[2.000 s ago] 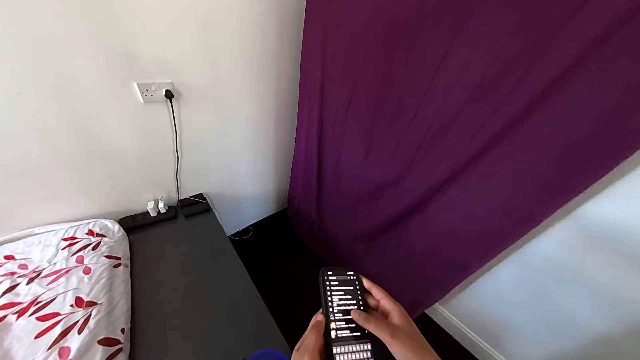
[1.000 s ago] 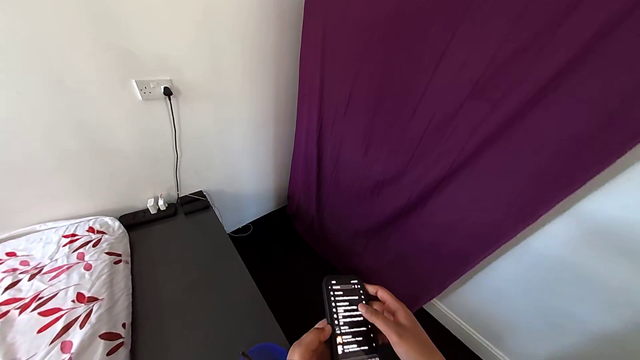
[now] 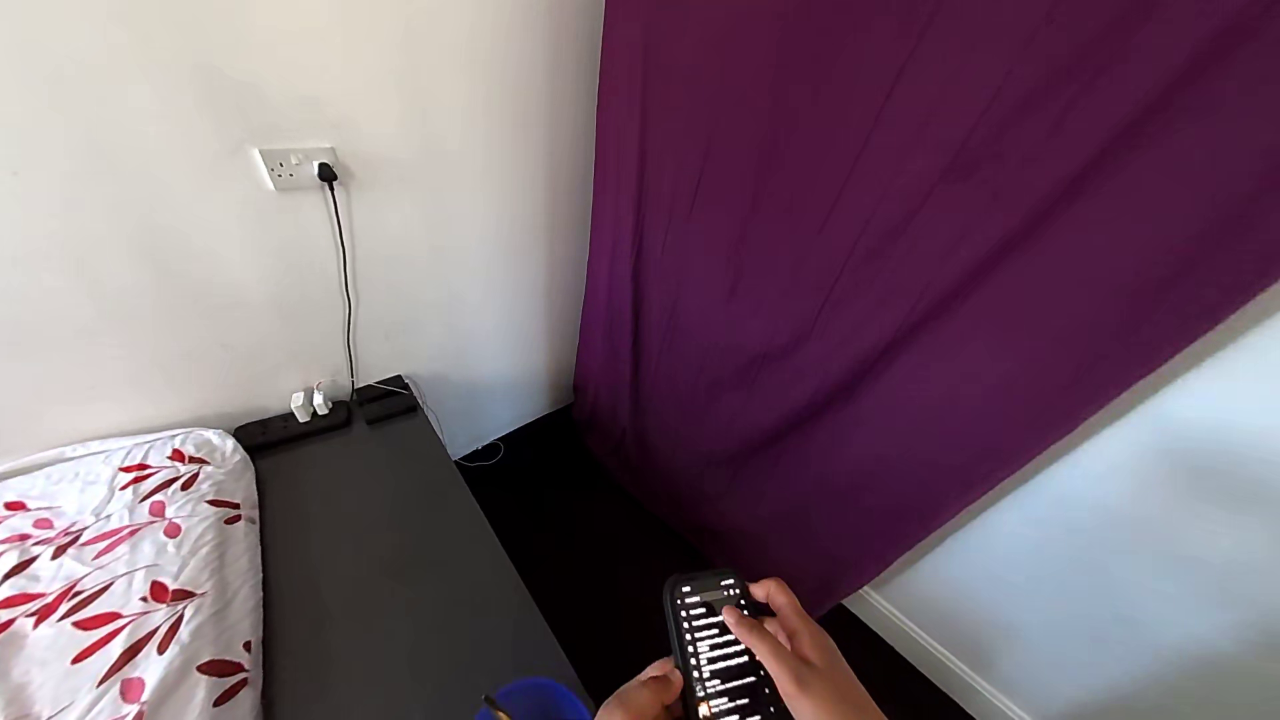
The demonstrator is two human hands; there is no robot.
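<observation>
A smartphone in a dark case, its lit screen showing a list with writing, is held upright at the bottom of the view. My left hand grips its lower left edge. My right hand is at its right side, with the thumb over the upper part of the screen and a finger at the phone's upper right edge. The bottom of the phone and parts of both hands are cut off by the frame.
A dark grey surface carries a patterned pillow, a black power strip with white adapters, and a blue container. Behind are a wall socket with a black plug and cable, and a purple curtain.
The on-screen keyboard seen two seconds ago no longer shows. My right thumb has moved up the screen, from its middle to near the top.
</observation>
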